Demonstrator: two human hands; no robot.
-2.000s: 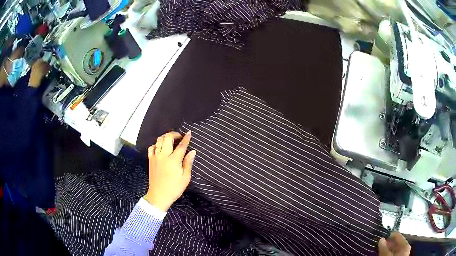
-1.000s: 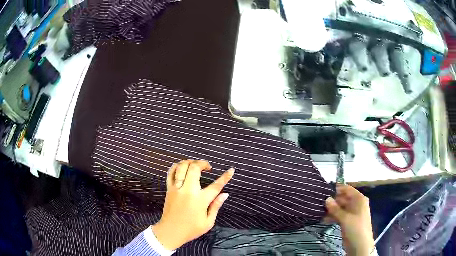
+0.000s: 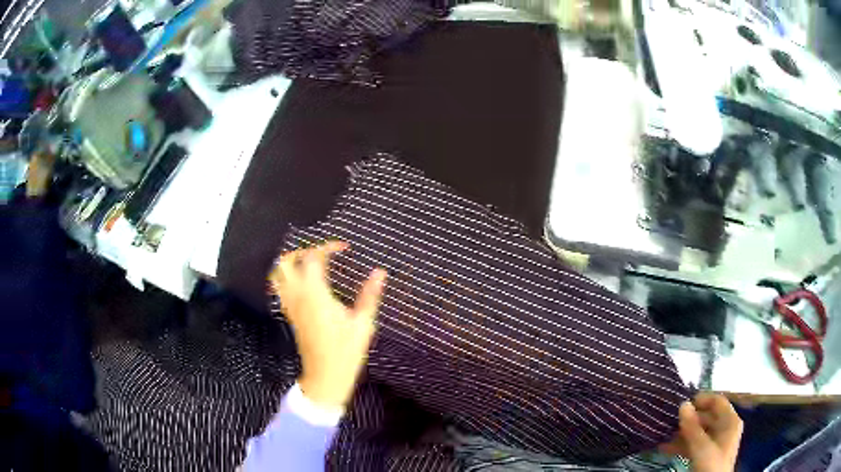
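A dark striped garment piece (image 3: 498, 313) lies slanting from the dark cover to the table's front edge and over the lap. My left hand (image 3: 327, 309) is on or just over its left end, fingers spread and slightly blurred, holding nothing that shows. My right hand (image 3: 708, 431) pinches the piece's right end at the front edge. A small metal tool (image 3: 709, 359) sticks up beside the right fingers; I cannot tell whether they hold it.
The overlock machine (image 3: 604, 166) stands at the right, with red-handled scissors (image 3: 799, 334) in front of it. A plain dark cover (image 3: 461, 111) lies left of the machine, with bunched striped cloth (image 3: 332, 41) at its back. A person's dark sleeve (image 3: 41, 304) is at far left.
Since one second ago, the view has swung left, so most things sit further right. My left hand has shifted to the garment piece's left end. My right hand keeps its pinch at the right end.
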